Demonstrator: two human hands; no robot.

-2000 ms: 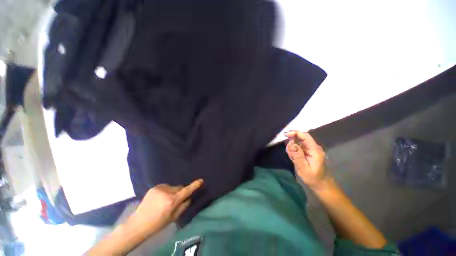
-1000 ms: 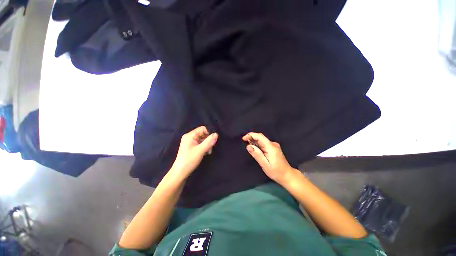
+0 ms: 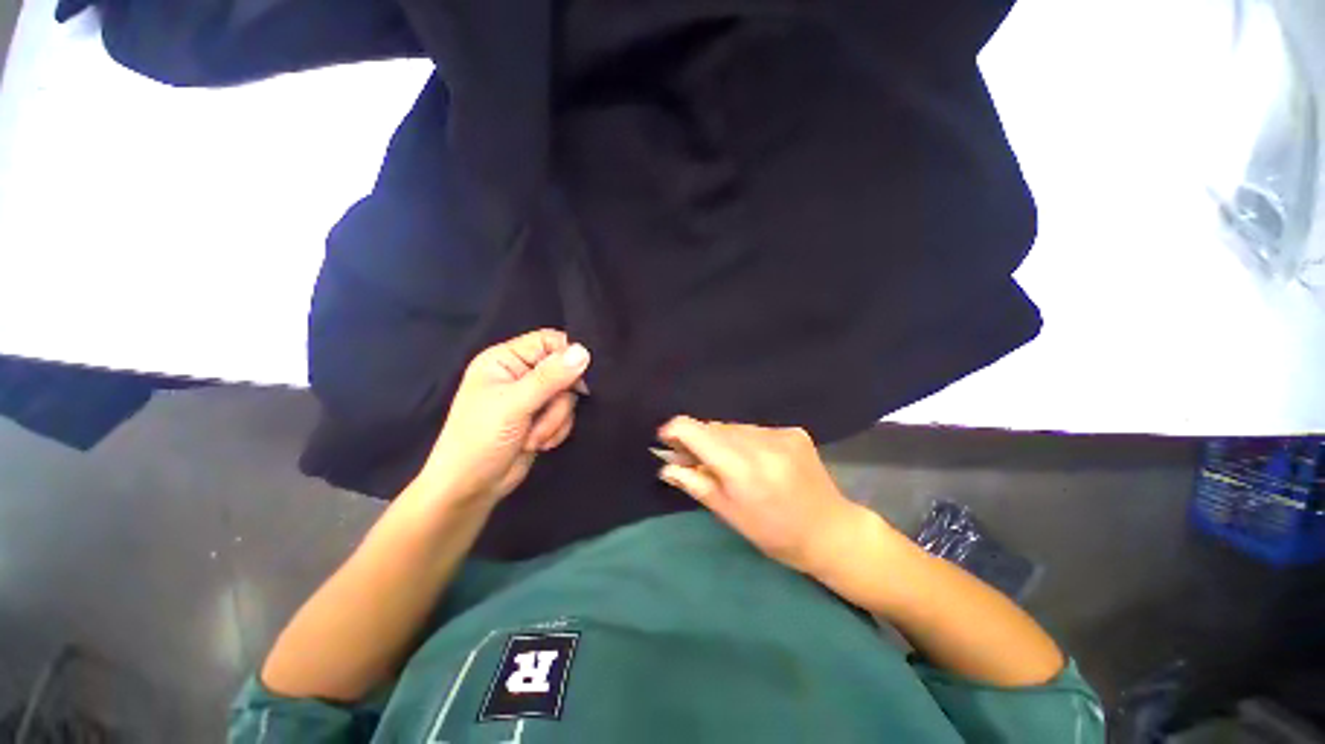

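A large black jacket lies spread over the white table and hangs over its front edge towards my green clothing. My left hand is over the middle of the jacket, thumb and fingers pinched at the cloth near a fold. My right hand is just right of it, fingers curled around a tiny pale pointed tool, mostly hidden. The tip does not visibly touch the cloth. What exactly the left fingertips pinch is too small to tell.
The white table extends to both sides. Clear plastic lies at its right. On the grey floor are a blue crate at right and a dark plastic-wrapped packet partly behind my right forearm. Dark cloth hangs at the left edge.
The view has shifted, and the plastic and blue crate have come into view. My left hand has closed at the cloth; my right hand has turned inward, showing the tool's tip.
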